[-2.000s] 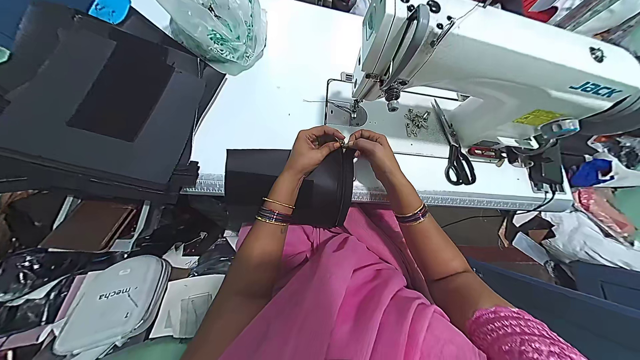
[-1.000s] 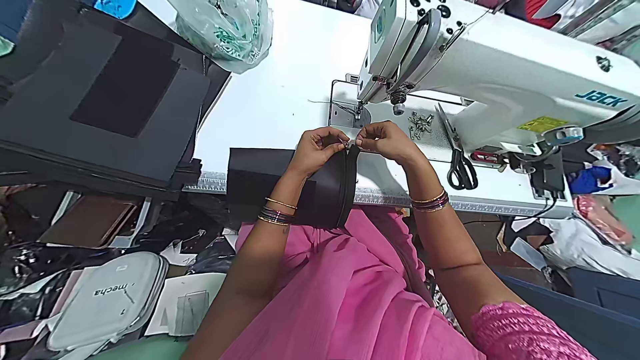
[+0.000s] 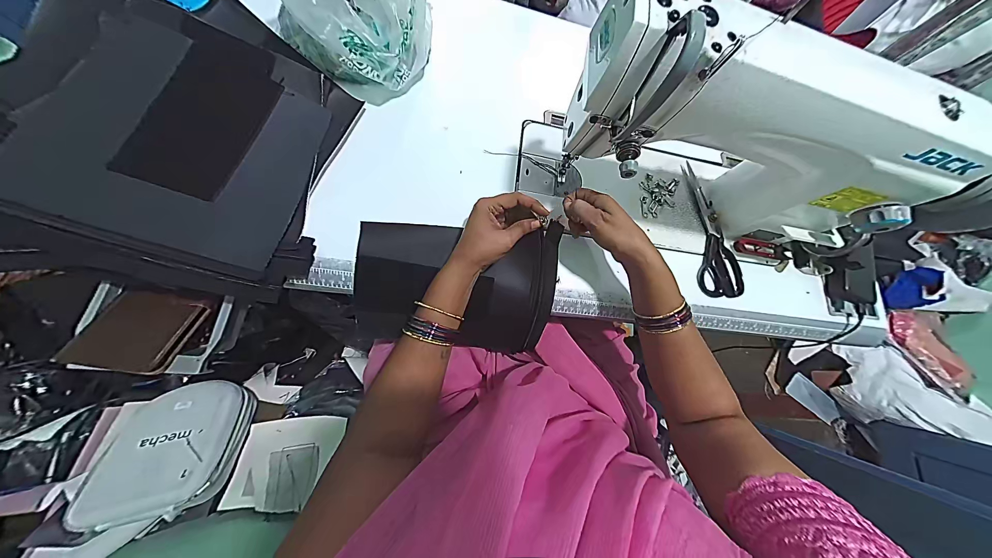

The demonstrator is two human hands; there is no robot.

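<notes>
My left hand (image 3: 504, 230) pinches a small metal zipper slider (image 3: 544, 222) at the upper end of a zipper (image 3: 547, 287). That zipper runs along the right edge of a black fabric panel (image 3: 403, 267), which hangs over the table's front edge. Close beside it on the right, my right hand (image 3: 597, 221) has its thumb and fingertips pressed together at the zipper end; what lies between them is too small to tell. Both hands are just in front of the needle area of a white Jack sewing machine (image 3: 814, 101). A small pile of metal sliders (image 3: 657, 195) lies on the machine bed.
Black-handled scissors (image 3: 719, 263) lie right of the sliders. A stack of black sheets (image 3: 263, 170) covers the table's left side, beside a translucent plastic bag (image 3: 364, 46). A ruler strip (image 3: 589, 306) runs along the front edge. A light grey case (image 3: 155, 457) lies at lower left.
My right hand has come slightly away from my left hand at the zipper's top end. My left hand stays at the zipper's top, and the black panel lies much as before.
</notes>
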